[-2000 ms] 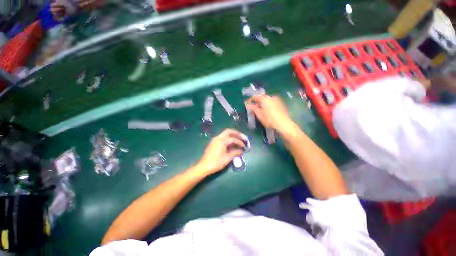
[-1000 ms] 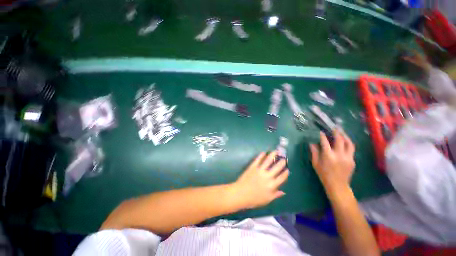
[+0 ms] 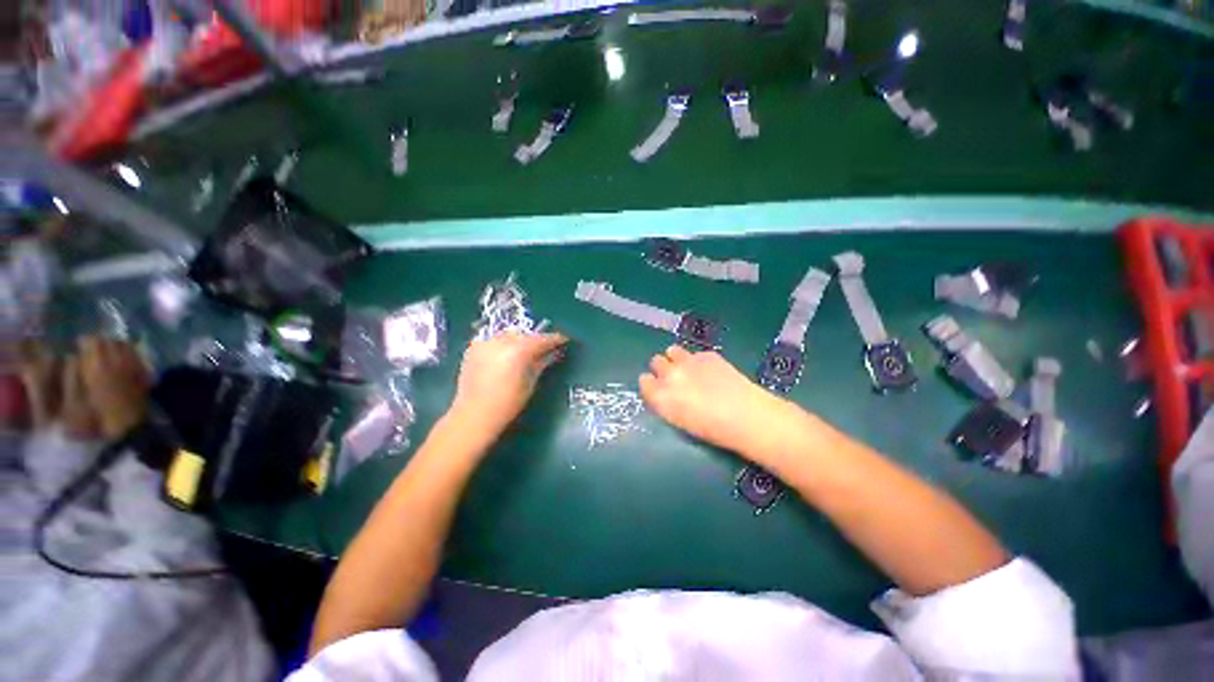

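Observation:
My left hand [image 3: 499, 380] is at the near edge of the larger pile of silver slivers [image 3: 505, 305] and covers part of it; whether it holds a piece cannot be told. My right hand [image 3: 698, 392] is just right of the smaller pile of fine silver pieces [image 3: 606, 413], fingertips close together; no held thing can be made out. A dark watch head [image 3: 759, 488] without a visible band lies below my right forearm. Several watches with silver-grey bands lie beyond and to the right, one [image 3: 888, 362] with its head toward me.
Clear bags [image 3: 411, 333] and a black case with yellow patches [image 3: 246, 433] lie left. A black square item [image 3: 274, 253] stands behind them. An orange-red tray [image 3: 1162, 346] is at far right. The belt [image 3: 466, 187] carries scattered watches. Other people's hands [image 3: 91, 386] show far left.
The view has shifted left. My left hand has moved left from the near watch head to the larger sliver pile. My right hand has left the banded watches and moved beside the smaller pile.

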